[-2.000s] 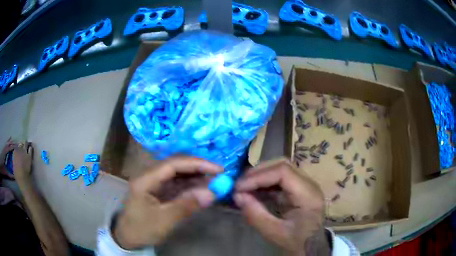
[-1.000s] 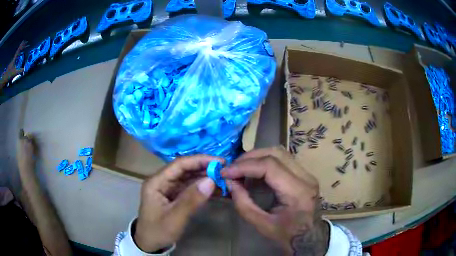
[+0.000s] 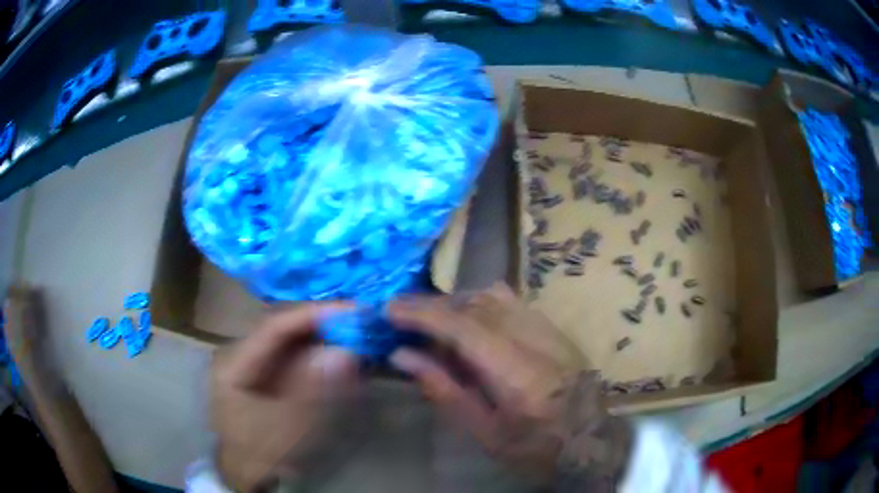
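Note:
A small blue plastic part [image 3: 355, 329] is pinched between both hands in front of the bag; it is blurred. My left hand [image 3: 279, 390] grips its left side with thumb and fingers. My right hand [image 3: 492, 371] touches its right side with thumb and fingertips; whether it also holds a spring cannot be seen. A large clear bag [image 3: 337, 173] bulging with blue parts stands in a shallow cardboard box [image 3: 173, 303] just beyond my hands. A shallow cardboard box [image 3: 752, 241] at the right holds scattered tiny dark springs [image 3: 607, 197].
Blue controller shells [image 3: 178, 43] lie along the dark green conveyor [image 3: 145, 111] at the back. A box [image 3: 795, 193] of blue parts [image 3: 837, 193] stands far right. Several loose blue parts [image 3: 130, 329] lie at left, near another person's arm [image 3: 53, 395]. Red stool [image 3: 761, 462] below right.
The view has shifted, so the bag and boxes sit further left in the picture. The blue part, upright between my fingers one second ago, now looks turned sideways. The conveyor shells have moved.

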